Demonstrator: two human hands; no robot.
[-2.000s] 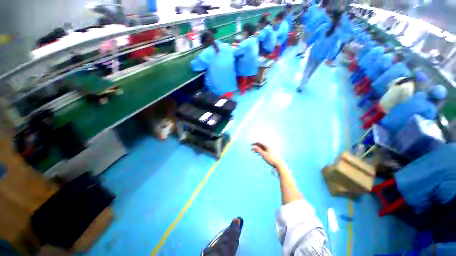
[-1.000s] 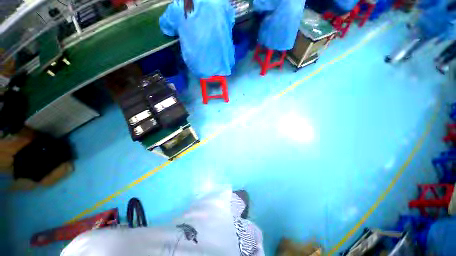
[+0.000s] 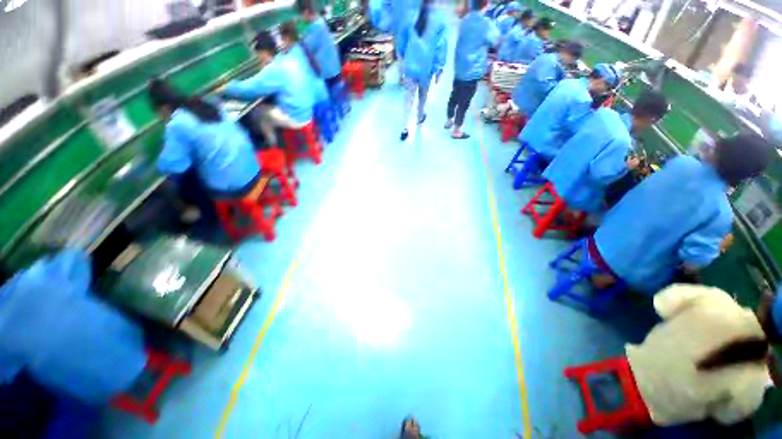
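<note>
Neither of my hands is in the picture. The tip of my shoe (image 3: 412, 427) shows at the bottom edge, on the blue-green floor (image 3: 377, 266) between two yellow lines. The pallet truck is not in view. Nearest on the left is a low cart (image 3: 176, 279) with a green top and an open front with something brown inside. It stands beside the left workbench, outside the yellow line.
People in blue smocks sit on red and blue stools along green benches (image 3: 51, 201) on both sides. A person in a cream top (image 3: 703, 351) sits at the near right on a red stool (image 3: 607, 394). Two people (image 3: 470, 64) are on foot in the aisle ahead.
The view has moved forward along the aisle and lifted. My outstretched arm, the black-topped cart and the red forks have left the picture. The green-topped cart is now closer.
</note>
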